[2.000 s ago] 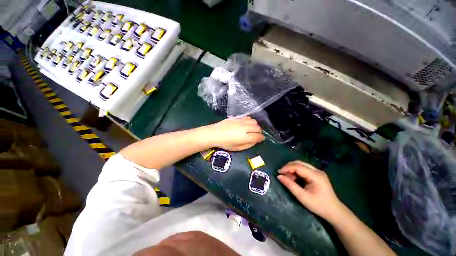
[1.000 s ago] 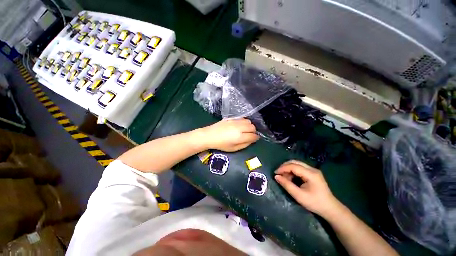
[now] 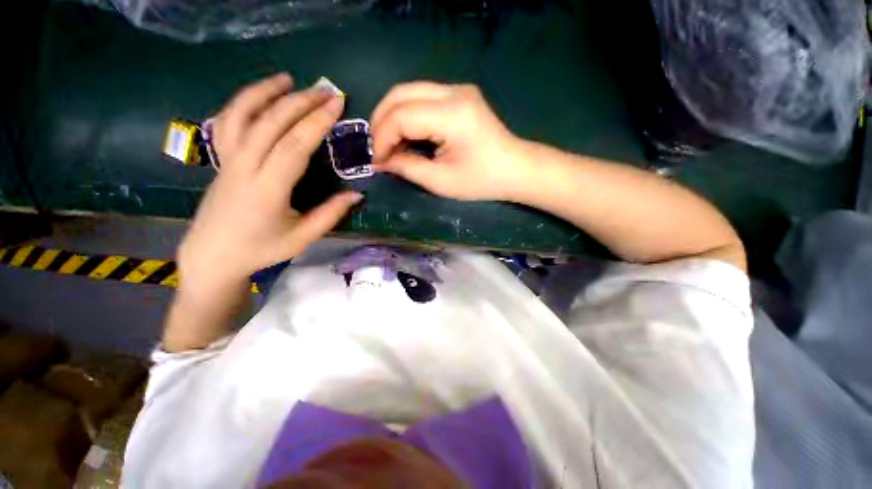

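A watch housing (image 3: 351,149) with a dark inside and pale rim lies on the green mat between my hands. My left hand (image 3: 258,158) is spread left of it, thumb apart, its fingers slightly blurred. A silver-white battery (image 3: 331,89) shows at its fingertips, partly covered. My right hand (image 3: 440,141) has thumb and fingers close together at the housing's right rim; whether they grip the rim or a tiny part is not clear. A second battery (image 3: 180,141) lies at the left, beside a second housing (image 3: 209,143) mostly hidden by my left hand.
The green bench mat (image 3: 555,86) runs across the top. A clear plastic bag (image 3: 765,76) lies at the upper right, and another (image 3: 229,14) is cut off at the top edge. Striped floor tape (image 3: 86,265) and brown boxes (image 3: 38,372) are at the lower left.
The view has turned down and right; the foam tray and machine are out of the picture. My left hand has left the bag and come over the housings. My right hand has reached the nearer housing's rim.
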